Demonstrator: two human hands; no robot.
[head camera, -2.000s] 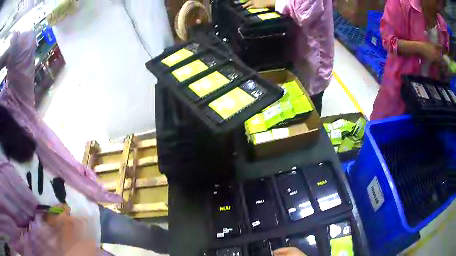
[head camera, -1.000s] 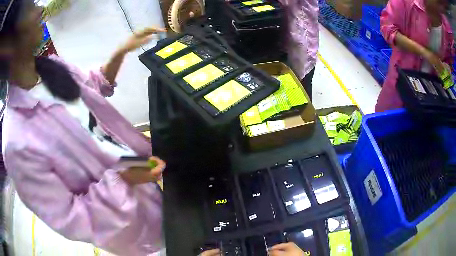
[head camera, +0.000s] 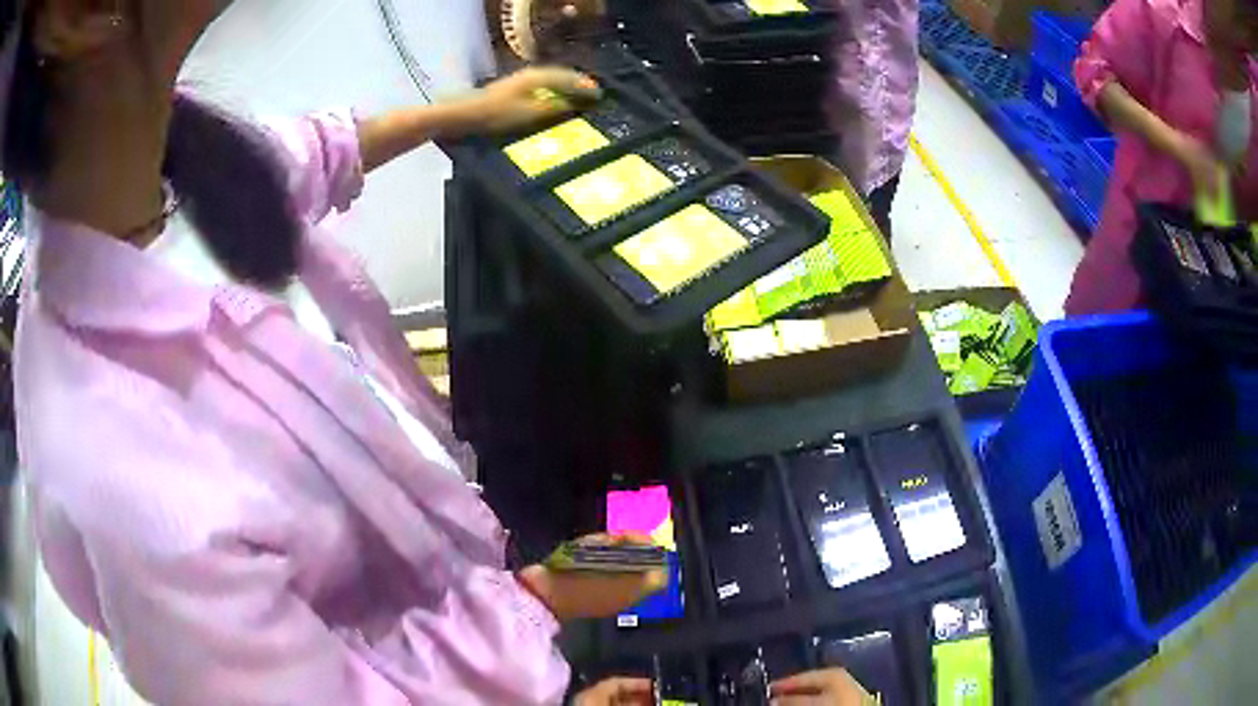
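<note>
My left hand (head camera: 617, 692) and my right hand (head camera: 824, 687) are at the bottom edge, mostly cut off. The fingers of each grip the outer edge of a dark phone; the left phone (head camera: 675, 681) and right phone (head camera: 745, 680) are side by side in the near tray. A phone with green on its back (head camera: 963, 670) lies at that tray's right end. Beyond it, a black tray (head camera: 804, 607) holds a row of face-up phones; three show small logos, and the leftmost phone (head camera: 639, 510) has a lit magenta and blue screen, partly covered by another person's hand.
A person in pink (head camera: 262, 455) leans in from the left, holding a stack of thin pieces, other hand on a raised tray (head camera: 649, 310) of green-backed phones. Behind are a carton of green pieces (head camera: 814, 372), a second box (head camera: 977, 345), and a blue crate (head camera: 1104, 510). Another person stands right.
The person on the left has moved in to the right, one hand now over the raised tray, the other over the leftmost phone. That phone's screen has changed from black to magenta and blue.
</note>
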